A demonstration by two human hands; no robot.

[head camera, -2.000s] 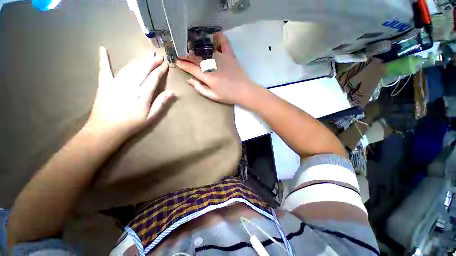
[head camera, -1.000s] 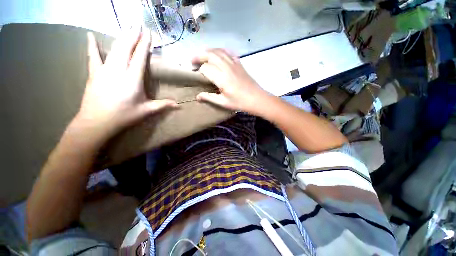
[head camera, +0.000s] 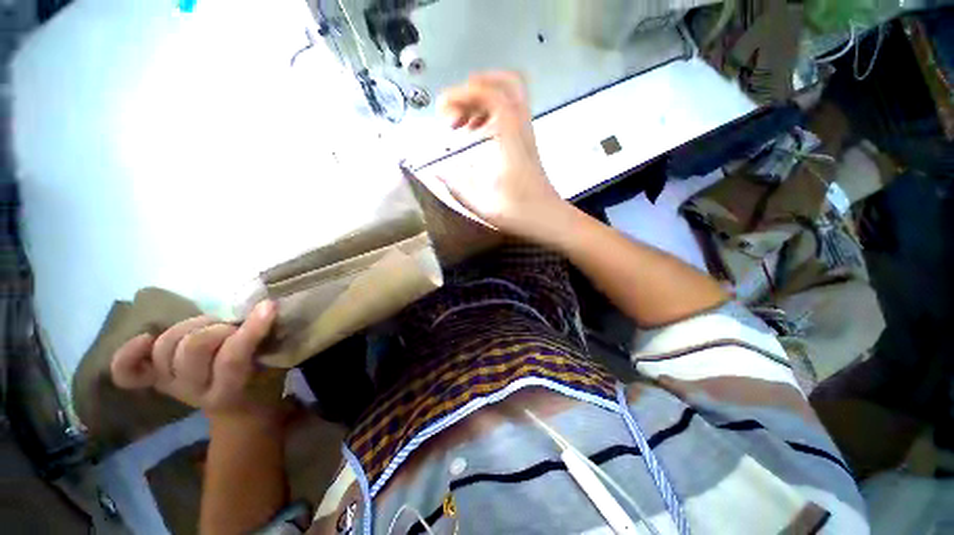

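Note:
The brown cloth panel (head camera: 361, 293) hangs over the front edge of the white table, folded, with parallel folds along its top. My left hand (head camera: 199, 355) grips its left part, fingers curled and thumb on top. My right hand (head camera: 497, 146) is raised at the cloth's right end, blurred, fingers bent; whether it holds any cloth cannot be told. The needle area of the sewing machine (head camera: 387, 94) is beyond the cloth, with a white knob (head camera: 412, 60) beside it.
The white table (head camera: 136, 157) spreads to the left and ahead, glaring brightly. A heap of brown and pale cloth pieces (head camera: 837, 282) lies low on the right. The checked apron (head camera: 481, 366) is just below the cloth.
The panel has come off the table toward me and is now folded at the front edge. My left hand has moved down and closed on it. My right hand has lifted slightly.

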